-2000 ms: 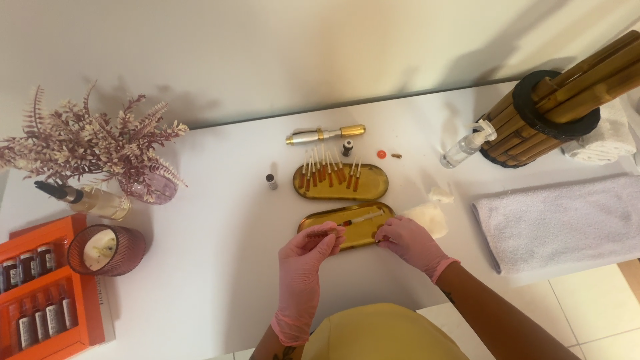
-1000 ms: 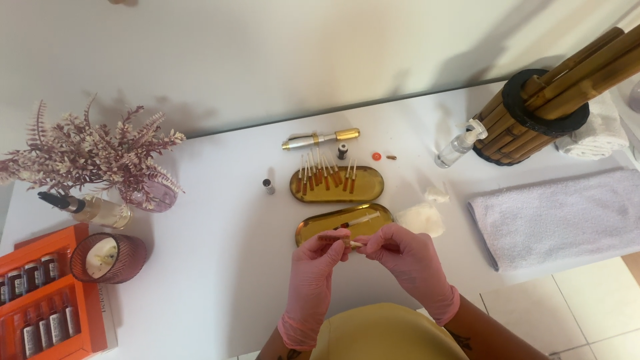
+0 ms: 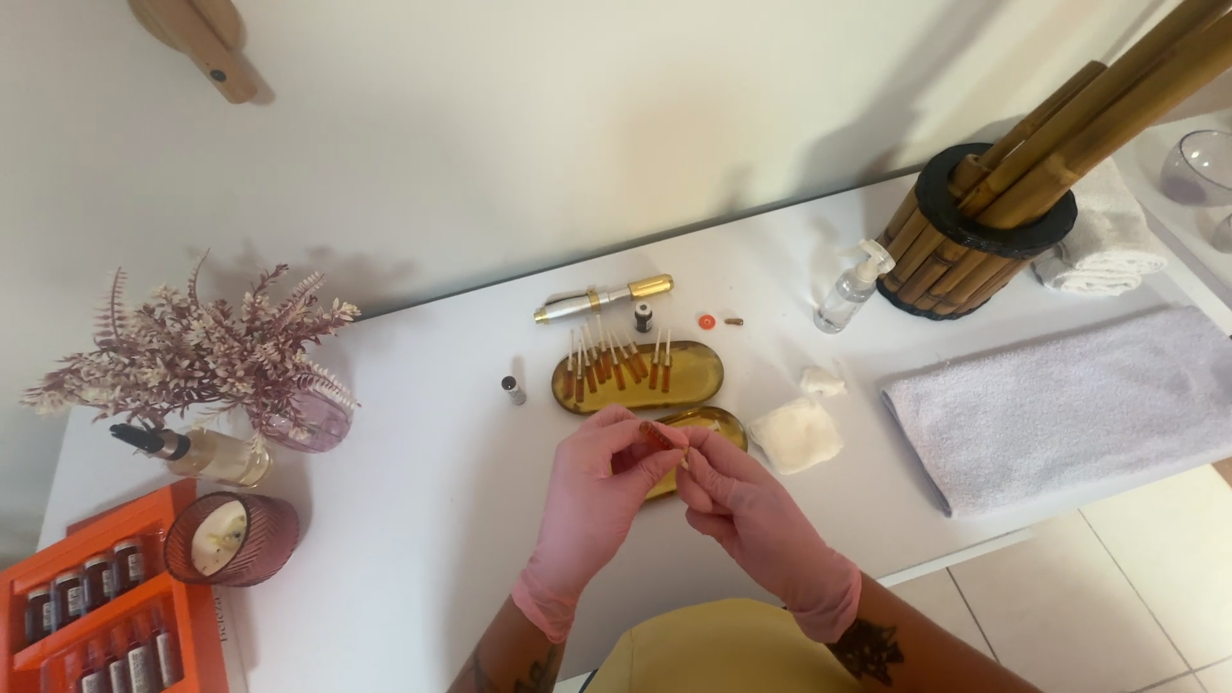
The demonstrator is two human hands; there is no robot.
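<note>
My left hand (image 3: pixel 597 500), in a pink glove, grips a small amber glass ampoule (image 3: pixel 657 436) between its fingers. My right hand (image 3: pixel 736 491), gloved too, pinches the small pale end of that ampoule, and the fingertips of both hands meet. Behind them a gold oval tray (image 3: pixel 707 377) holds several amber ampoules with white tips (image 3: pixel 616 366). A second gold tray (image 3: pixel 724 421) lies partly hidden under my hands. Further back are a silver and gold pen device (image 3: pixel 597 300), a small dark vial (image 3: pixel 643 317), a red cap (image 3: pixel 706 321) and a tiny brown piece (image 3: pixel 734 321).
Right: a cotton pad (image 3: pixel 797 435), clear pump bottle (image 3: pixel 845 296), bamboo holder (image 3: pixel 934 245) and folded towel (image 3: pixel 1059 409). Left: a small capped vial (image 3: pixel 513 389), dried flowers (image 3: pixel 207 346), dropper bottle (image 3: pixel 226 457), candle glass (image 3: pixel 274 539) and orange box of vials (image 3: pixel 188 577). A wall stands behind.
My right hand has moved from the front tray to my left hand, and their fingertips now meet around the ampoule. Between one second ago and now, both hands have risen over the front tray.
</note>
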